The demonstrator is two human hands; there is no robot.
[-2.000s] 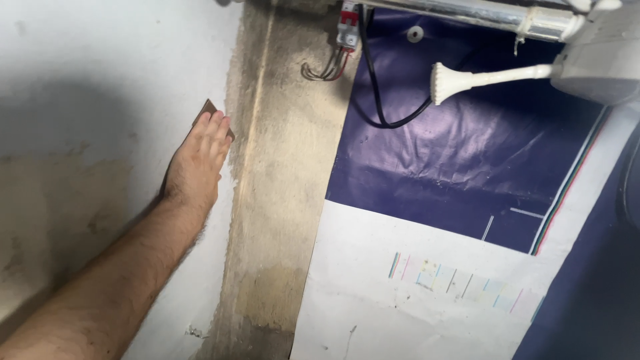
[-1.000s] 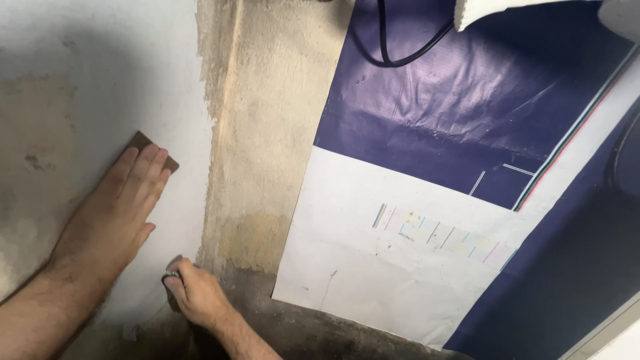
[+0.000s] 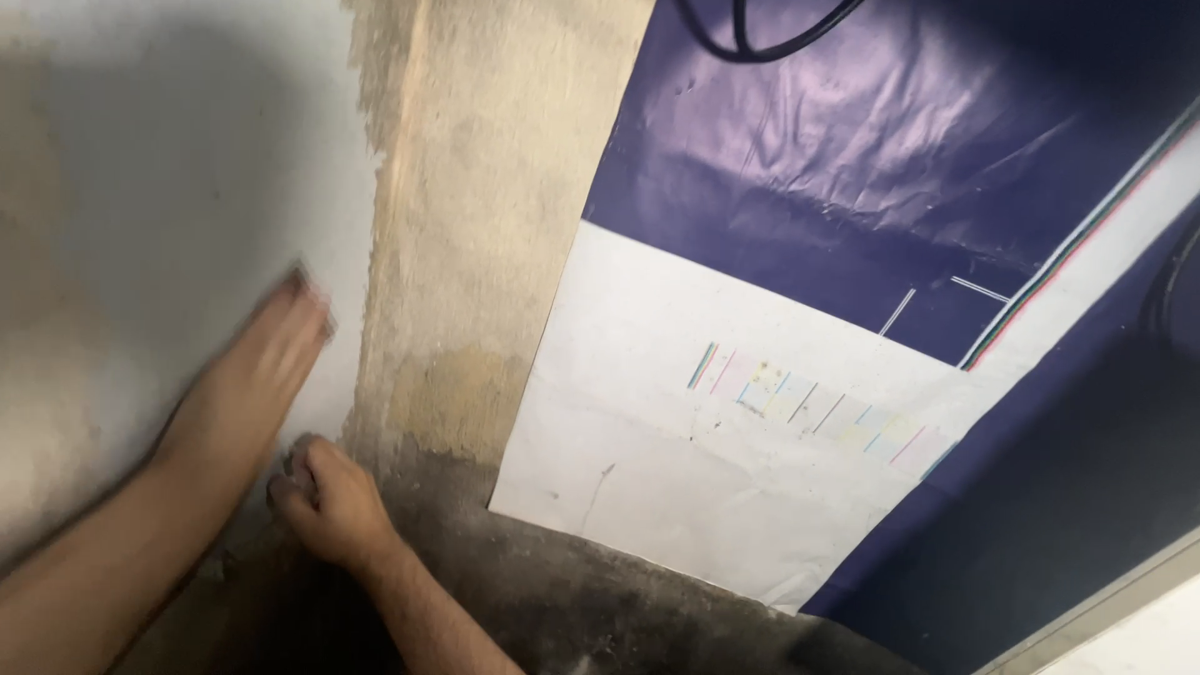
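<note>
My left hand [image 3: 246,375] is blurred and lies flat against the white-coated wall [image 3: 323,211], fingers pointing up and right. A dark corner of a small brown sheet, likely sandpaper [image 3: 298,274], shows at its fingertips; the palm covers the rest. Below and to the right, my right hand [image 3: 333,502] is curled near the lower wall, close to the ragged edge of the white coat. Something small and dark may be between its fingers, but I cannot tell what.
A bare, stained beige wall strip [image 3: 478,234] runs beside the white coat. Right of it hangs a large dark blue and white printed sheet [image 3: 637,375] with creases. A black cable [image 3: 750,54] loops down at the top. Dark, dirty surface [image 3: 525,581] lies below.
My right hand, out of view two seconds ago, has come in at the lower wall. My left hand has moved right, nearer the ragged edge, since one second ago. The view has shifted downward.
</note>
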